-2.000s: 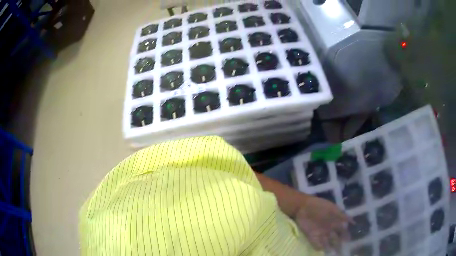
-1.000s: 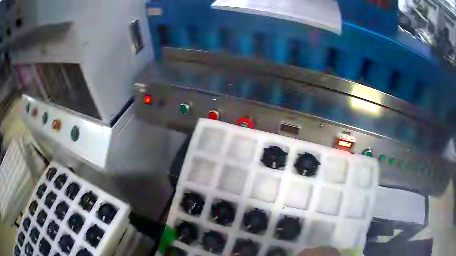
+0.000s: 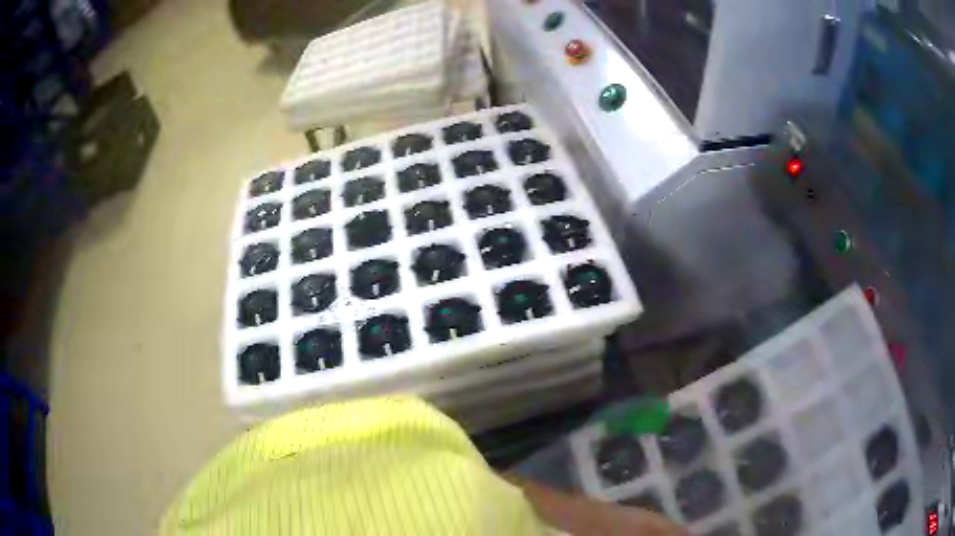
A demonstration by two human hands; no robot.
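Observation:
A white foam tray (image 3: 827, 361) with square pockets lies tilted at the lower right, blurred. Round black modules (image 3: 756, 463) fill part of it; other pockets are empty. A green tape marker (image 3: 637, 417) is on its edge. My left arm, in a yellow striped sleeve, reaches right along the bottom edge. Only bare skin near the wrist (image 3: 602, 513) shows beside the tray; the fingers are cut off or hidden. My right hand is out of the picture. Stacked foam trays (image 3: 419, 382) stand at centre left, the top one filled with black modules.
More white trays (image 3: 367, 63) stand behind the stack. A grey-white machine housing (image 3: 654, 157) with green and red buttons is at upper right. A metal control panel with a red light (image 3: 795, 166) runs down the right. Blue racks (image 3: 23, 450) are at the left edge.
The view has swung left and down from the machine front, back towards the stacked trays. My left sleeve and wrist are in view again, lower than two seconds ago, with the hand now cut off.

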